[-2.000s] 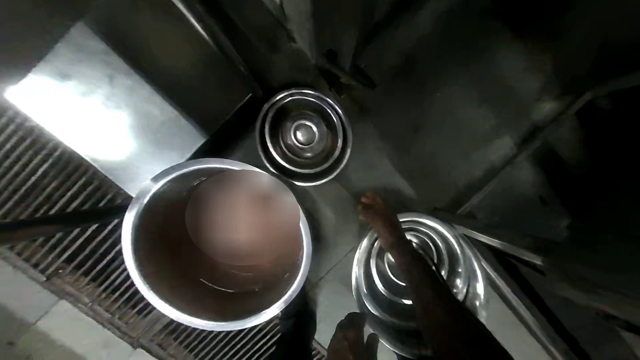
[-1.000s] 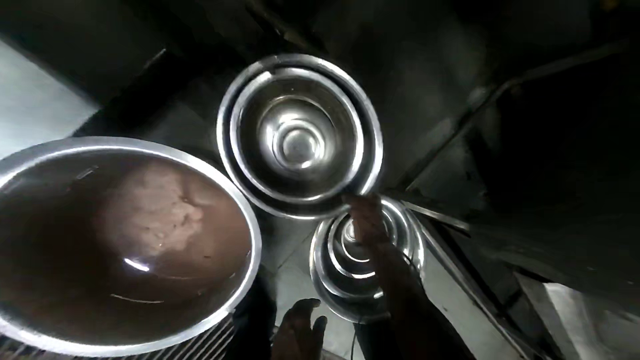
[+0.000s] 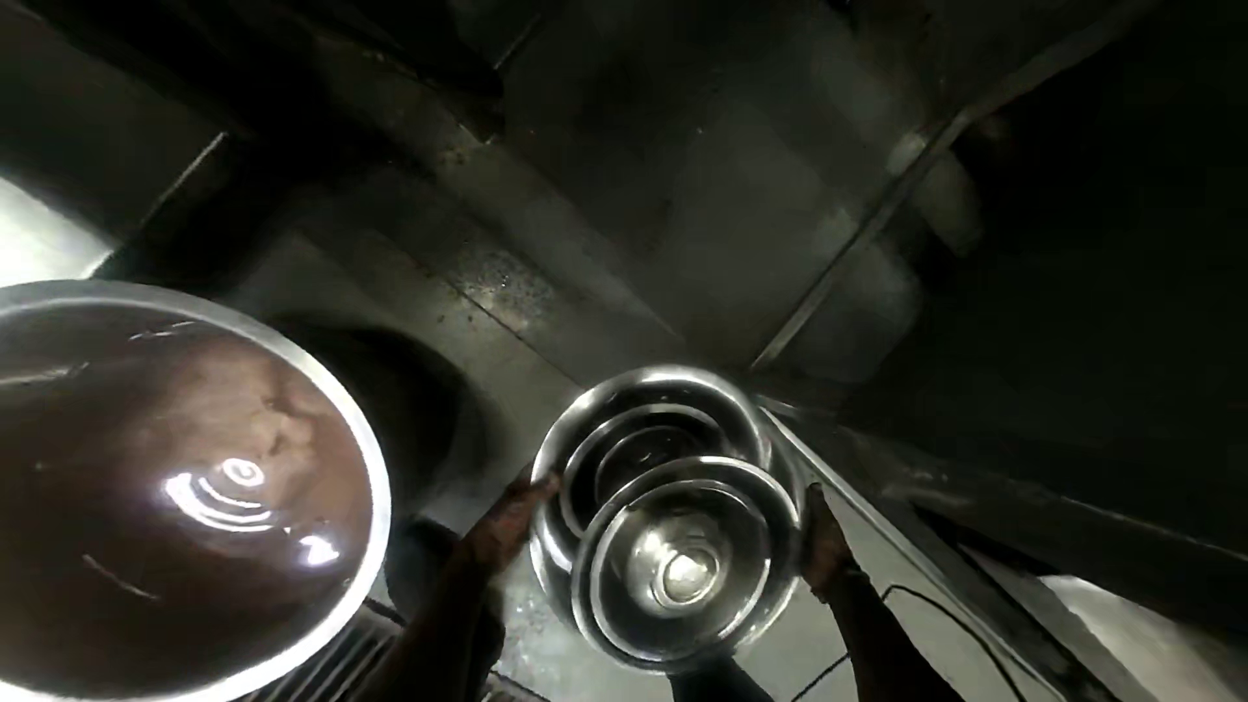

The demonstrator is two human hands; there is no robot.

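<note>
Low in the middle of the head view, a stack of round steel bowls (image 3: 687, 565) rests tilted on a larger steel vessel (image 3: 663, 385) that has smaller round rims inside. My left hand (image 3: 515, 517) is at the left rim of the larger vessel, fingers against its side. On the other side, my right hand (image 3: 827, 541) is at the right edge of the vessels, its fingers partly hidden. Together the two hands hold the vessels between them. A large metal pot (image 3: 375, 487) with brownish liquid stands at the far left.
Below the pot lies a metal floor grating (image 3: 336, 663). A metal rail (image 3: 907, 546) runs diagonally past my right hand, with a thin dark cable (image 3: 951, 624) near it. Dark wall panels and a ledge are at the top. A bright surface (image 3: 39, 234) shows at the left edge.
The upper bowls, earlier apart above the larger vessel, now sit on it. My left hand has moved up to the vessel's left side; my right hand has gone to the right side.
</note>
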